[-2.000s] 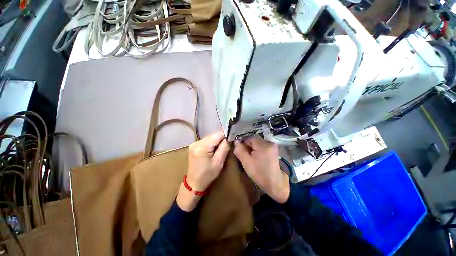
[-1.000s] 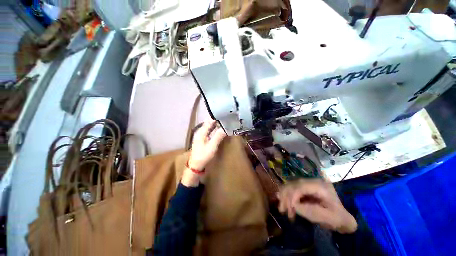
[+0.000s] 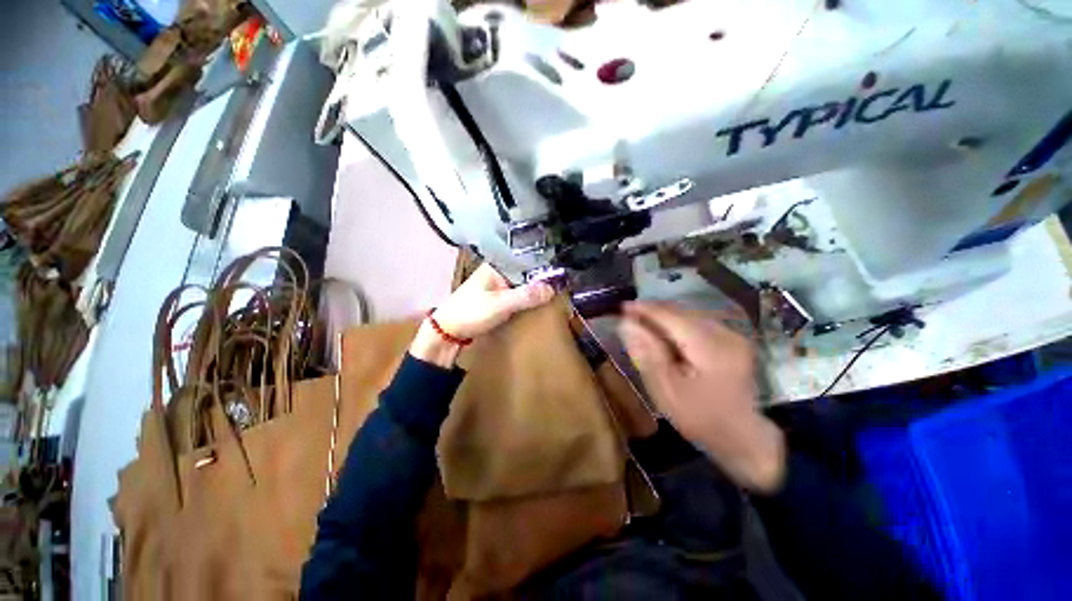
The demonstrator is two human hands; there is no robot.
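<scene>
A tan bag body lies below the needle area, with a smaller tan panel over it. A pale cut edge runs down its right side. My left hand holds the top of the panel at the presser foot, thumb on top; a red bracelet is on the wrist. My right hand is blurred, right of the panel edge and below the foot; whether it holds anything cannot be told. The white sewing machine marked TYPICAL stands over the work.
Tan bags with upright handles stand at the left. A blue plastic bin is at the lower right. A metal bracket and a black cable lie on the machine bed. More brown pieces are at the far left.
The view has turned right and moved closer to the machine. My right hand left the needle area, dropped to the lower right, then came back up beside the panel edge. My left hand stays at the foot.
</scene>
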